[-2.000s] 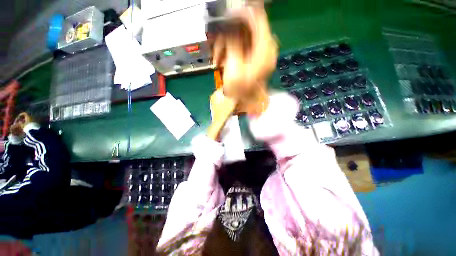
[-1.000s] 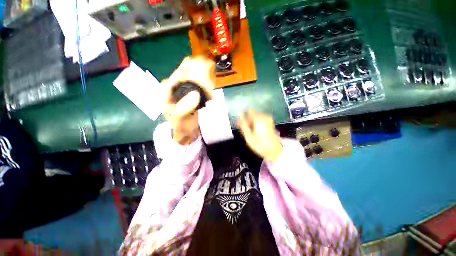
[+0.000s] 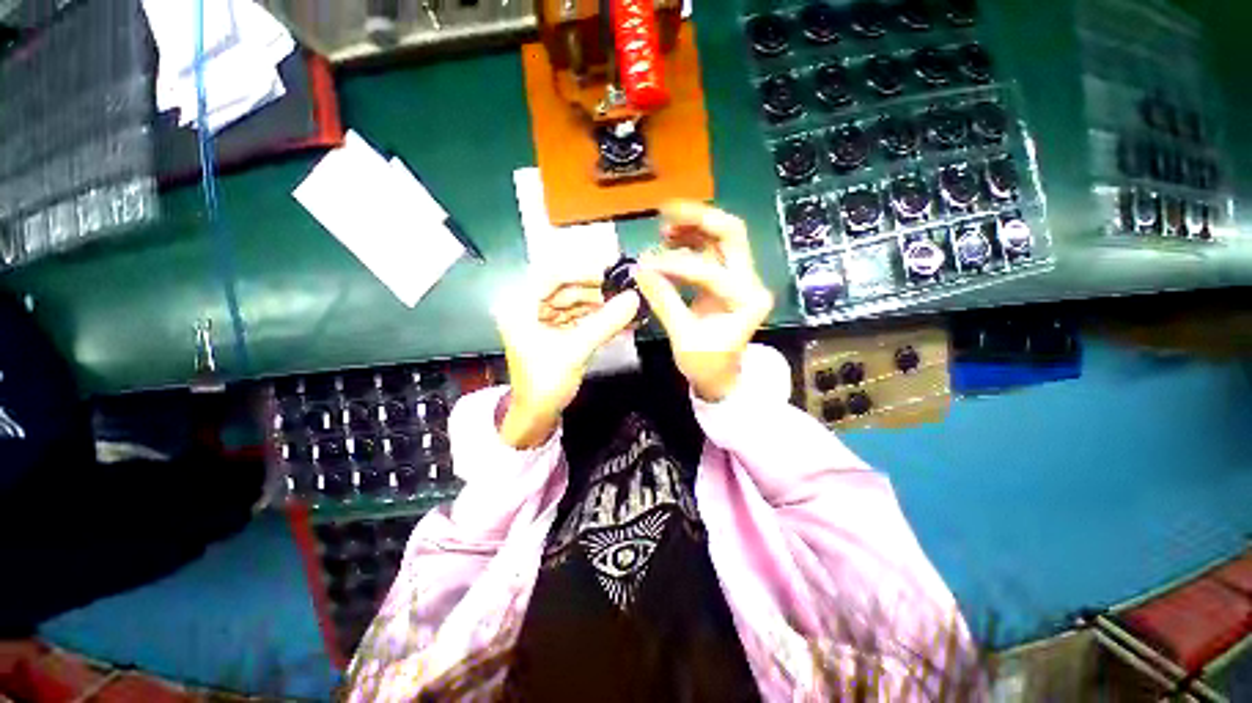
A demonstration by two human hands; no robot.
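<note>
A round black unit (image 3: 621, 279) is held between my two hands over the white sheet (image 3: 567, 247), in front of the press. My left hand (image 3: 556, 337) grips it from the left with thumb and fingers. My right hand (image 3: 706, 291) touches its right side with thumb and fingertips pinched near it; whether these fingers also hold a small part cannot be told. The toggle press's red handle (image 3: 639, 52) is above the dark fixture (image 3: 622, 148) on the orange base (image 3: 556, 131).
A clear tray of black units (image 3: 1033, 183) lies right of the press, a second tray (image 3: 1146, 165) farther right. A note paper (image 3: 378, 220) with a dark pen (image 3: 464, 242) lies left. Below the bench edge are a dark tray (image 3: 364, 433) and a tan card (image 3: 879, 378) with small black parts.
My right hand has moved up and left to meet the black unit. My left hand has brought the unit right and slightly down, nearer my body's middle. The camera view has shifted a little.
</note>
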